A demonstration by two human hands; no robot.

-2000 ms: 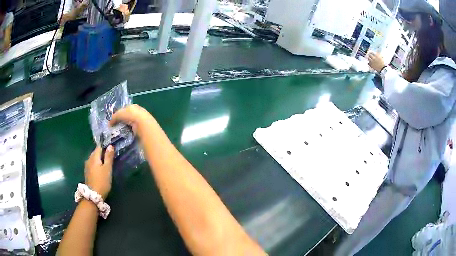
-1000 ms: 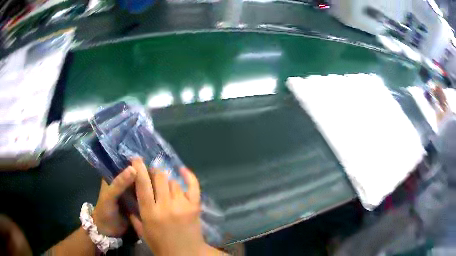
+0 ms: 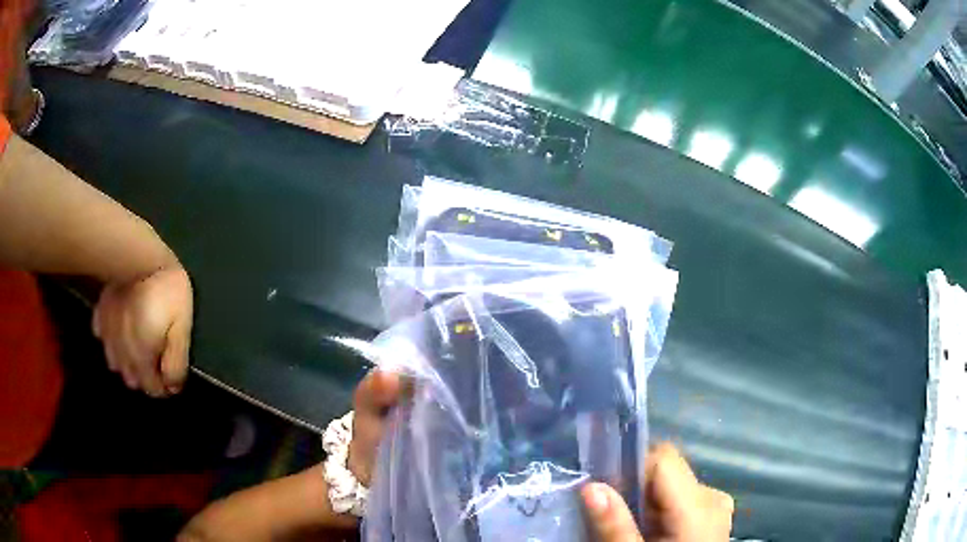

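Note:
A stack of bagged phone housings [image 3: 530, 360] is held up close in front of me, over the bench. The housings are dark with small gold spots, inside shiny clear bags that overlap. My left hand [image 3: 373, 423], with a white scrunchie at the wrist, grips the stack's left edge, its fingers partly behind the bags. My right hand [image 3: 663, 503] holds the lower right, the thumb on the front. The bottom of the stack is cut off by the frame edge.
White padding sheets [image 3: 286, 48] lie on a cardboard sheet [image 3: 244, 103] at upper left. Wrinkled clear tape [image 3: 509, 122] is stuck beside them. The green belt [image 3: 732, 106] runs at upper right. Another person's forearm and hand [image 3: 148, 318] are at left. More white sheets [image 3: 949, 423] are at right.
My view has turned left. The bagged stack has come closer and more upright, with housings now plainly seen through the plastic. Another person's arm has come into view at left.

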